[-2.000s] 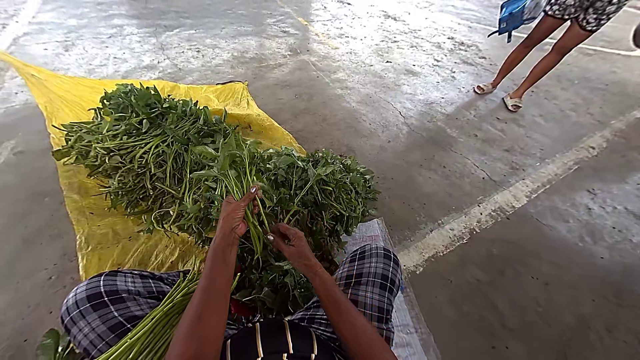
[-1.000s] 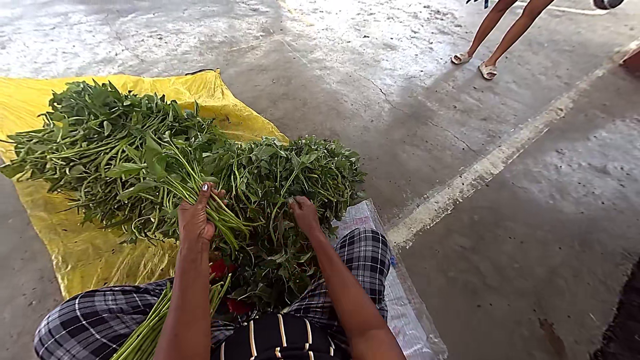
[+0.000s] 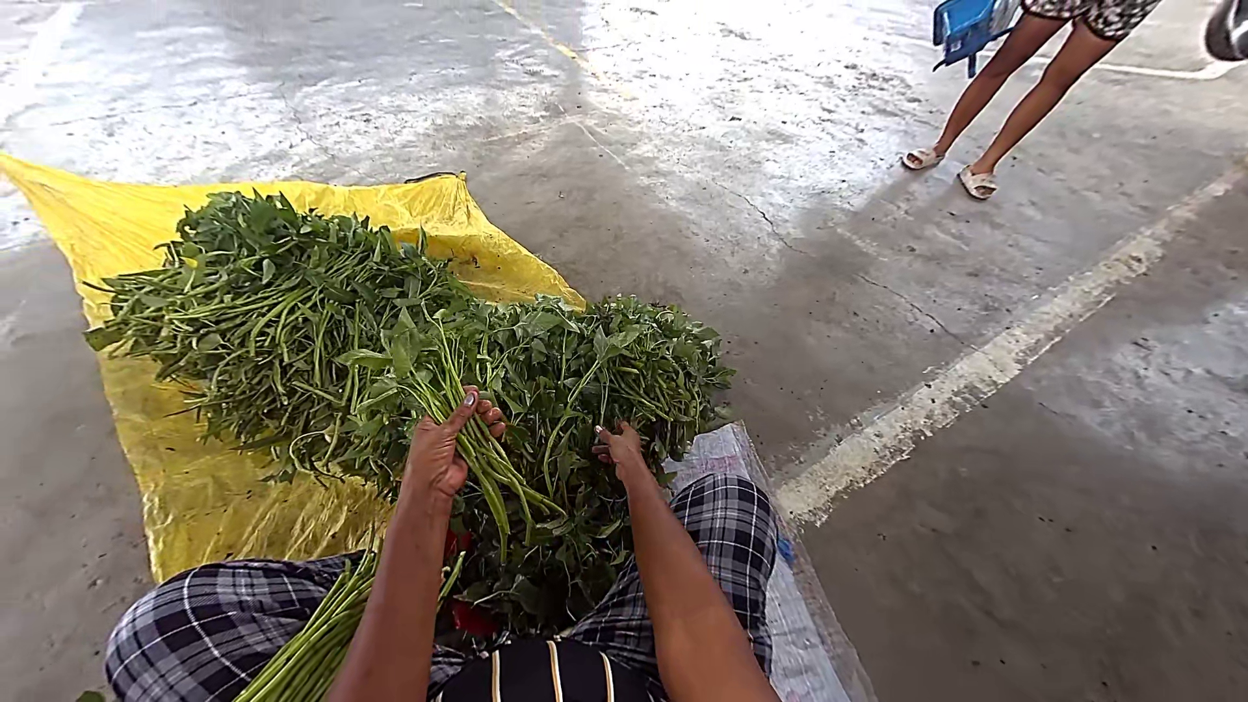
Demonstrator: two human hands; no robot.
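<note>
My left hand (image 3: 450, 444) is closed around a small bunch of leafy green stems (image 3: 492, 478), their leaves pointing up and away and their cut ends hanging to the lower right. To its right, my right hand (image 3: 621, 450) reaches into the near side of a big heap of leafy greens (image 3: 292, 312); whether its fingers pinch a stem cannot be made out. The heap lies across a yellow plastic sheet (image 3: 166, 487). A thicker bundle of long green stems (image 3: 317, 639) rests on my left thigh, partly behind my left forearm. Something red (image 3: 473, 617) shows beneath the leaves.
A whitish woven plastic sheet (image 3: 799, 634) lies under my right leg. Farther off at the upper right, a person (image 3: 1014, 88) in sandals stands on the concrete floor (image 3: 1024, 526) beside a blue object (image 3: 965, 29). A worn painted line (image 3: 936, 409) crosses the floor.
My right hand has moved away from beside the left hand to the right part of the heap. The left hand keeps its bunch of stems throughout.
</note>
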